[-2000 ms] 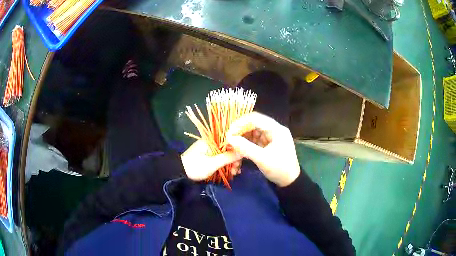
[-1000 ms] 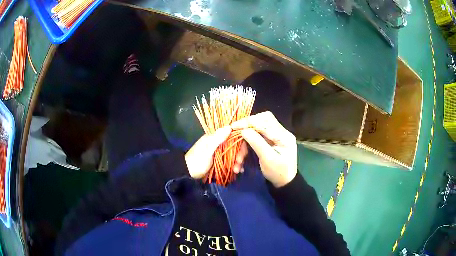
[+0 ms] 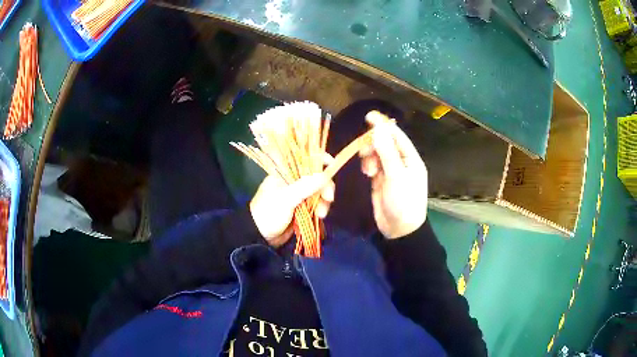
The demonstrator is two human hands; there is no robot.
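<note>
My left hand [image 3: 290,206] is closed around the middle of an orange wire bundle [image 3: 293,143] above my lap. The bundle's pale tips point away from me and fan out, and a few wires splay to the left. My right hand [image 3: 397,174] is to the right of the bundle. Its thumb and fingers pinch the far ends of a small group of wires [image 3: 349,148] that slants out from the bundle to the right. The other ends of that group run into my left hand.
A blue tray [image 3: 85,50] with orange bundles is at upper left. A loose bundle [image 3: 24,84] lies on the bench at left, above a pale-rimmed tray [image 3: 10,230]. The green bench top [image 3: 419,59] crosses the top. An open wooden box [image 3: 552,167] stands right. Yellow crates [image 3: 628,146] are far right.
My right hand has moved from the bundle's middle up and to the right, drawing a small group of wires outward. The bundle in my left hand has tilted and fanned to the left.
</note>
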